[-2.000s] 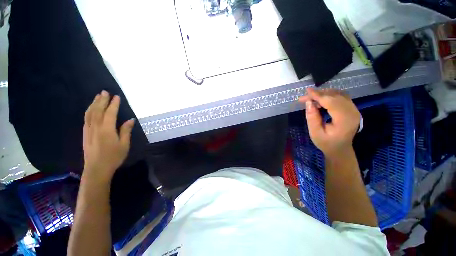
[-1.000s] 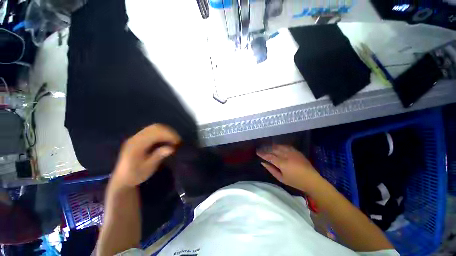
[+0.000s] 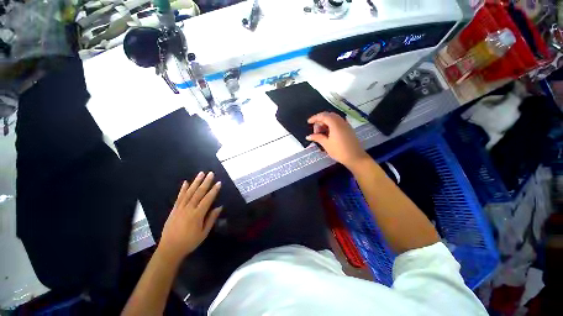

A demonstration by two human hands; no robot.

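A black garment panel (image 3: 170,145) lies on the white table left of the needle and hangs over the front edge. My left hand (image 3: 190,216) lies flat on it with fingers spread. Small black cut pieces (image 3: 302,105) lie right of the needle. My right hand (image 3: 330,134) is at their lower right part, thumb and fingertips close together; whether it grips a piece cannot be told. The presser foot and needle area (image 3: 229,111) is under the bright lamp, at the panel's upper right corner.
Stacked long black panels (image 3: 68,173) lie at the left. A green tool (image 3: 350,108) and a dark rectangle (image 3: 393,106) lie at the right of the table. A blue basket (image 3: 472,213) stands below the edge. A red tray (image 3: 525,55) with a bottle (image 3: 494,46) is upper right.
A black panel now lies on the table left of the needle, under my flattened left hand. My right hand has moved up from below the edge to the small pieces. The view has shifted.
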